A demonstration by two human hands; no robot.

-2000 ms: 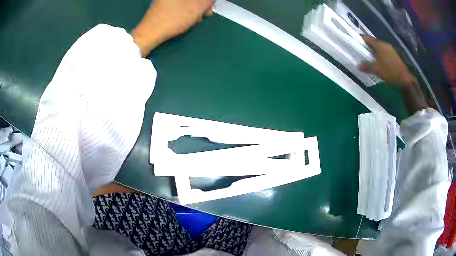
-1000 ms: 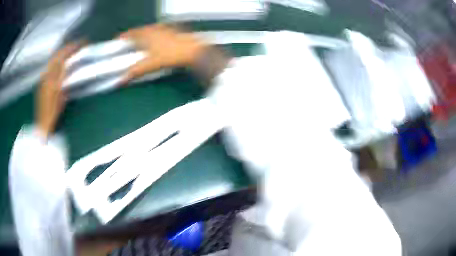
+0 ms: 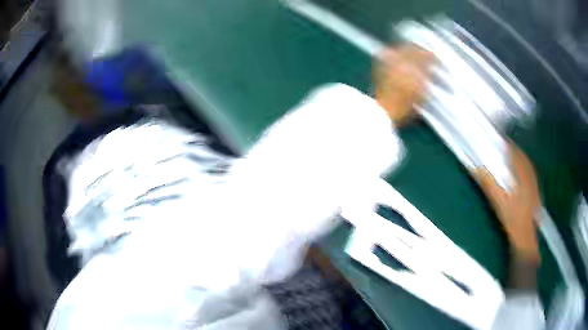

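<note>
The picture is blurred by motion. My left hand (image 3: pixel 405 80) grips the near end of a bundle of white folded inserts (image 3: pixel 461 106) over the far side of the table. My right hand (image 3: pixel 516 200) holds the other end of the bundle, its fingers on the lower right end. How many pieces are in it cannot be told. Flat die-cut blanks (image 3: pixel 445 274) with shaped openings lie overlapping on the green table, partly hidden by my left sleeve.
The green worktable (image 3: pixel 225 48) has a pale guide rail (image 3: pixel 335 24) beyond it. A black waste bag (image 3: pixel 57 174) with heaped white scrap strips (image 3: pixel 138 171) stands at the left. A blurred blue object (image 3: pixel 119 77) is at upper left.
The view has swung to the left. Both hands and the white bundle between them now appear at upper right, where before they were at upper left. The blanks appear further right.
</note>
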